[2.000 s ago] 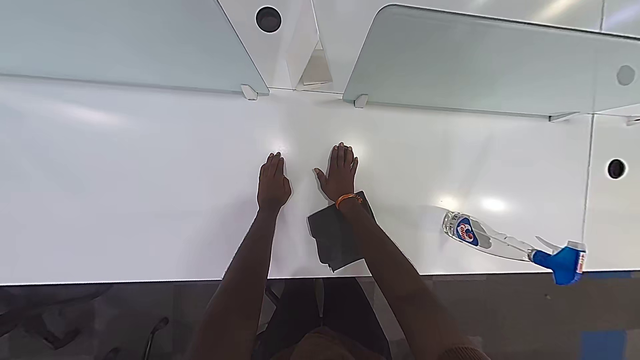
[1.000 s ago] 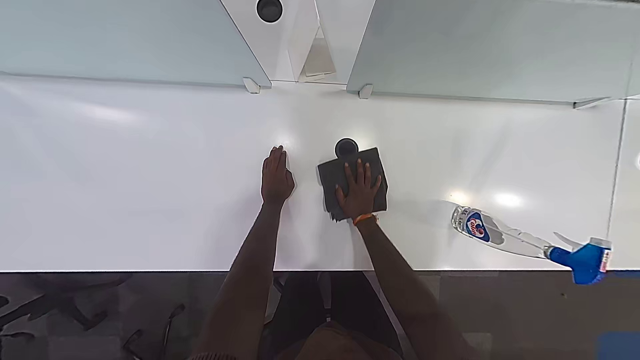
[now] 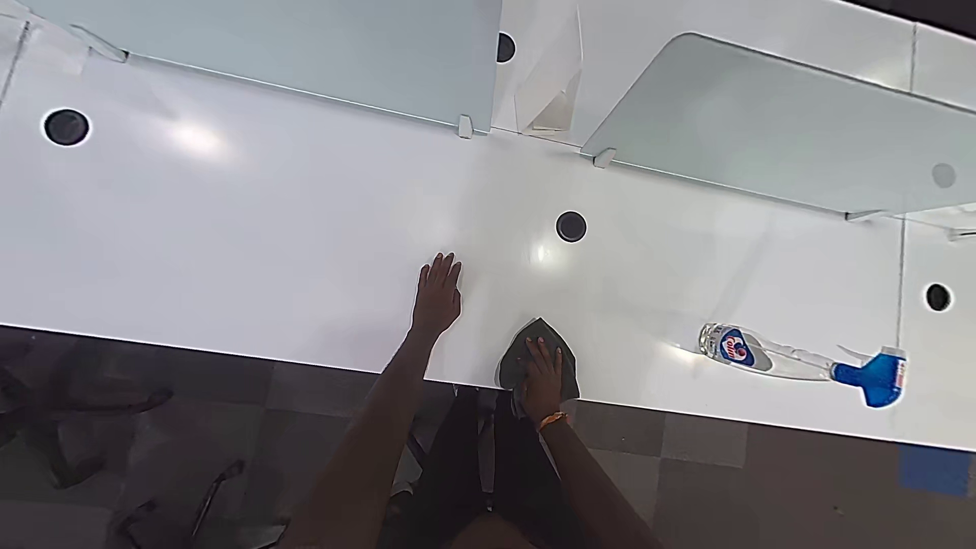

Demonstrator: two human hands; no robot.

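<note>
My right hand (image 3: 543, 380) presses flat on a dark cloth (image 3: 568, 366) at the near edge of the white desk (image 3: 267, 244). The cloth is bunched to a point at its far side. My left hand (image 3: 438, 299) rests palm down on the bare desk surface, a little farther in and to the left, holding nothing. A clear spray bottle (image 3: 793, 360) with a blue trigger head lies on its side to the right of both hands.
Two frosted divider panels (image 3: 320, 53) (image 3: 778, 130) stand along the desk's far side. Round black cable grommets (image 3: 571, 227) (image 3: 66, 127) are set in the desktop. Beyond the near edge lies a tiled floor (image 3: 701, 438), with dark chair parts (image 3: 217, 488) at the lower left.
My right hand and the cloth have moved toward me to the desk's near edge, away from the round grommet they lay beside. The view has tilted.
</note>
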